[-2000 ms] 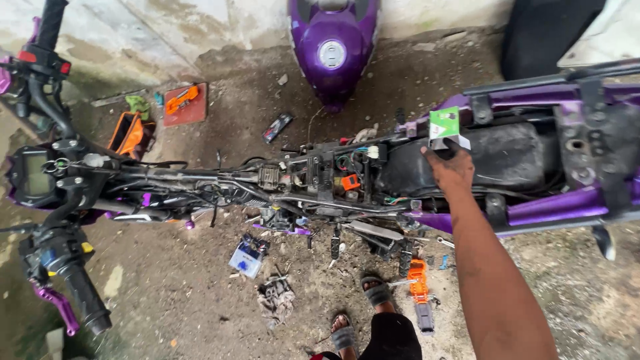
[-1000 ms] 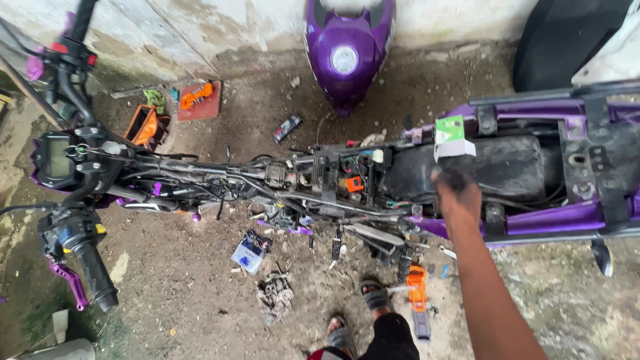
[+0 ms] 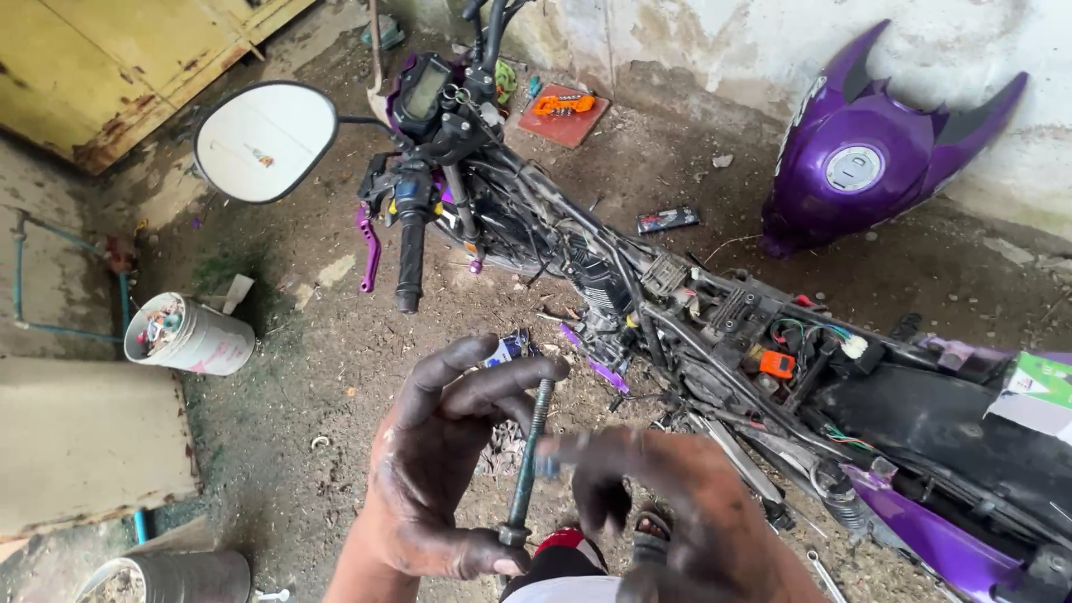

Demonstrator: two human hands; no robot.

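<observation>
My left hand (image 3: 452, 469) holds a long threaded bolt (image 3: 529, 461) upright, slightly tilted, its flanged head at the thumb and its threaded end at a fingertip. Beside the bolt's shank is my right hand (image 3: 670, 494), blurred, fingers bent; whether it touches the bolt or holds anything is unclear. Both hands are stained dark. Beyond them stands a stripped motorcycle (image 3: 636, 293) with its frame and wiring exposed. A green and white box (image 3: 1034, 389) rests on its rear part.
A purple fuel tank (image 3: 871, 167) leans by the wall. An orange tool holder (image 3: 564, 105) lies on a red tile (image 3: 578, 126). Two buckets (image 3: 222, 339) (image 3: 197, 578) stand left. The mirror (image 3: 266, 142) juts out from the handlebar. A wrench (image 3: 825, 576) lies on the ground.
The view has swung left. The right hand has left the box's side; both hands are now in front of me with the bolt, and the box still lies on the motorcycle.
</observation>
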